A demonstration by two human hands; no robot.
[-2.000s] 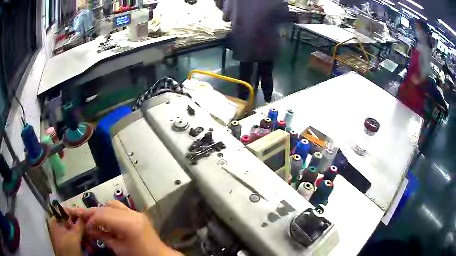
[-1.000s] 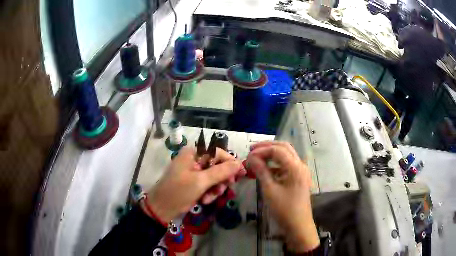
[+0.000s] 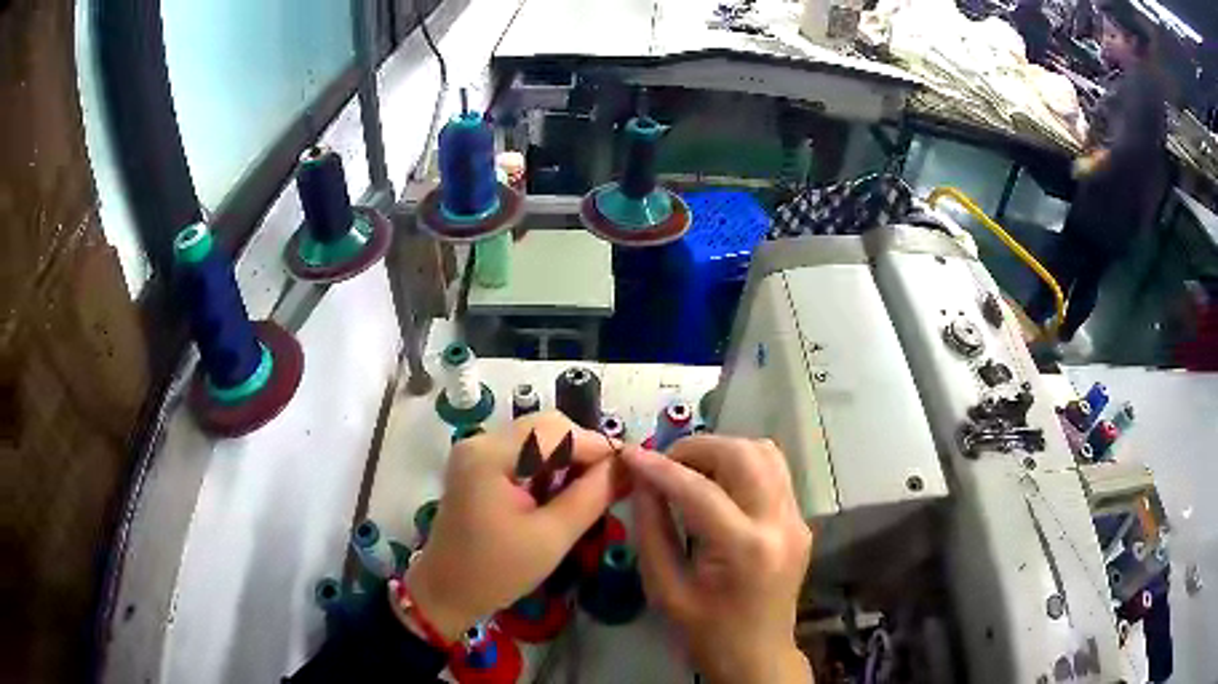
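My left hand (image 3: 501,515) holds thread snips (image 3: 545,458) in the palm, their two dark pointed blades sticking up between thumb and fingers. My right hand (image 3: 728,541) is beside it, thumb and forefinger pinched at the left fingertips. A fine dark thread (image 3: 615,448) seems to lie between the fingertips; it is barely visible. Both hands are above thread cones, including a white cone (image 3: 461,380) and a dark cone (image 3: 578,397). The off-white machine head (image 3: 855,374) stands to the right of my hands.
Four dark and blue cones on round holders stand at the left and back, one being a blue cone (image 3: 468,167). A blue crate (image 3: 728,234) is behind. A yellow rail (image 3: 1002,247) and a person (image 3: 1122,160) are at the back right. More cones (image 3: 1102,434) stand beyond the machine.
The view has swung left from the machine to the cones. My hands have come together at the fingertips since the last frame. The person at the back right has turned.
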